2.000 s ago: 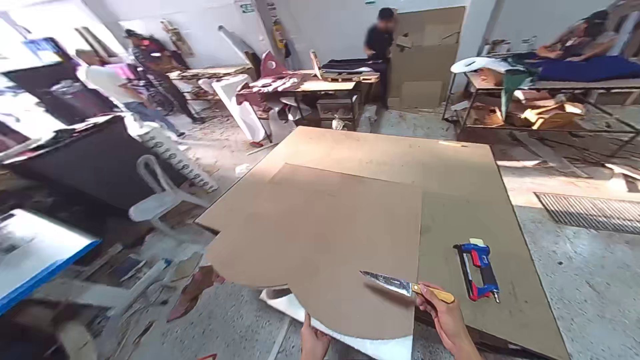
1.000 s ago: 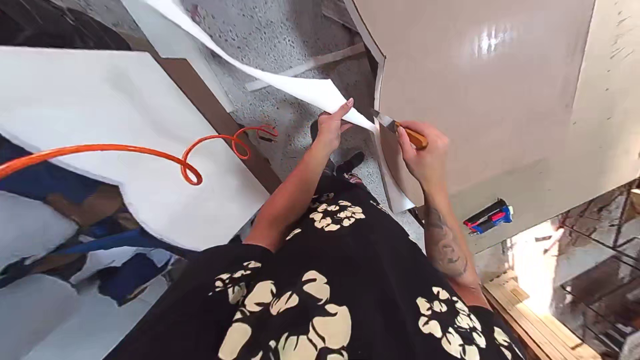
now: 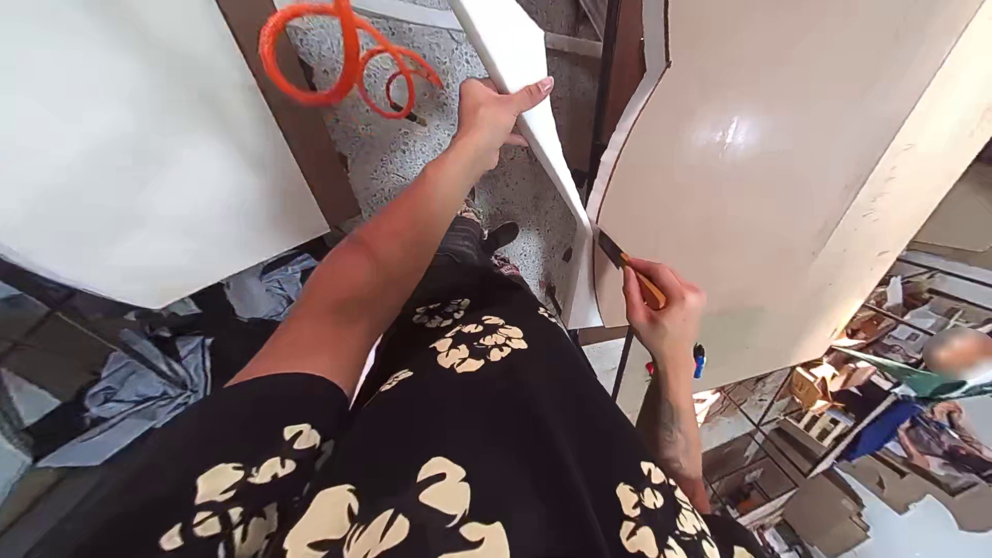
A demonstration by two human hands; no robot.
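My left hand [image 3: 496,116] grips a strip of white foam [image 3: 535,93], thumb on top, at upper centre. The strip joins a layer of white foam whose cut edge [image 3: 620,139] follows the curved rim of a tan board [image 3: 744,194]. My right hand [image 3: 665,302] is closed around the orange handle of a knife [image 3: 612,249]. Its blade tip is at the point where the strip and the foam layer meet. Partly behind my right wrist lies a blue and red tool [image 3: 699,361], mostly hidden.
A large white-topped panel [image 3: 139,155] with a brown side fills the left. An orange coiled air hose [image 3: 341,62] hangs above the speckled floor [image 3: 527,194]. At lower right, a rack [image 3: 845,434] holds wood pieces and fabric, with a blurred person [image 3: 957,353] beside it.
The view has swung down from the room to my body. Since one second ago, the knife has moved along the curved edge toward my body, and more foam edge shows beyond it.
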